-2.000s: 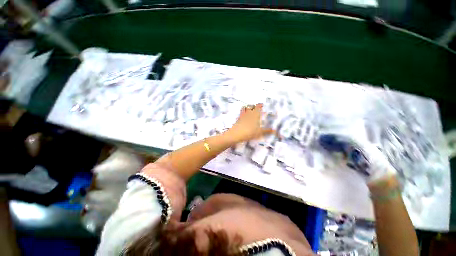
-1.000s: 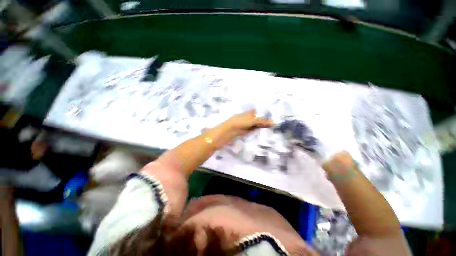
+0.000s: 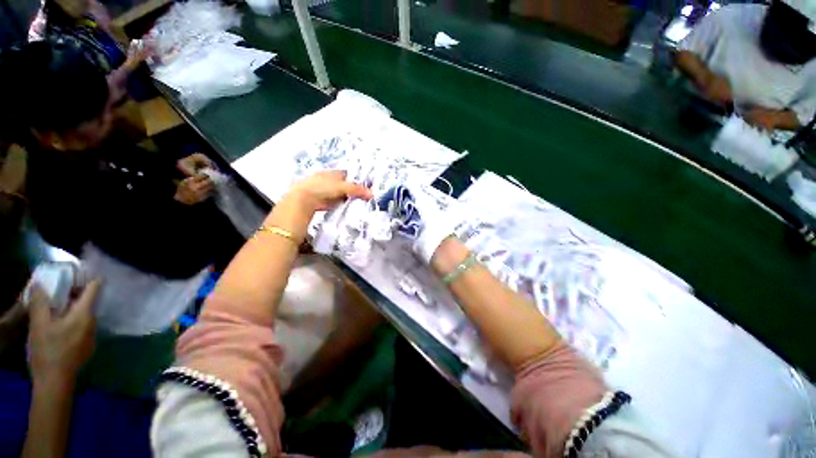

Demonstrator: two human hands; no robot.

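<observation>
My left hand (image 3: pixel 324 190), bare with a gold bracelet, is at the top of a bunched heap of white corded units (image 3: pixel 358 231) near the bench's front edge. Its fingers are partly hidden, so its grip is unclear. My right hand (image 3: pixel 437 224), in a white glove, holds a crumpled dark blue cloth (image 3: pixel 400 211) against the right side of the heap, close to my left fingertips. More white corded units (image 3: pixel 555 268) lie spread on the white sheet (image 3: pixel 707 358) to the right. Others (image 3: pixel 333 154) lie on the far-left sheet.
A person in black (image 3: pixel 116 197) sits at the left, handling clear plastic. Another hand (image 3: pixel 63 331) holds a white object at the lower left. Clear bags (image 3: pixel 201 54) lie at the far left. A green belt (image 3: pixel 537 134) runs behind the sheets, with a person (image 3: pixel 752 80) across it.
The view has turned left. Both hands have moved from the middle heaps to a bunched heap towards the left end, with the blue cloth still in the right hand.
</observation>
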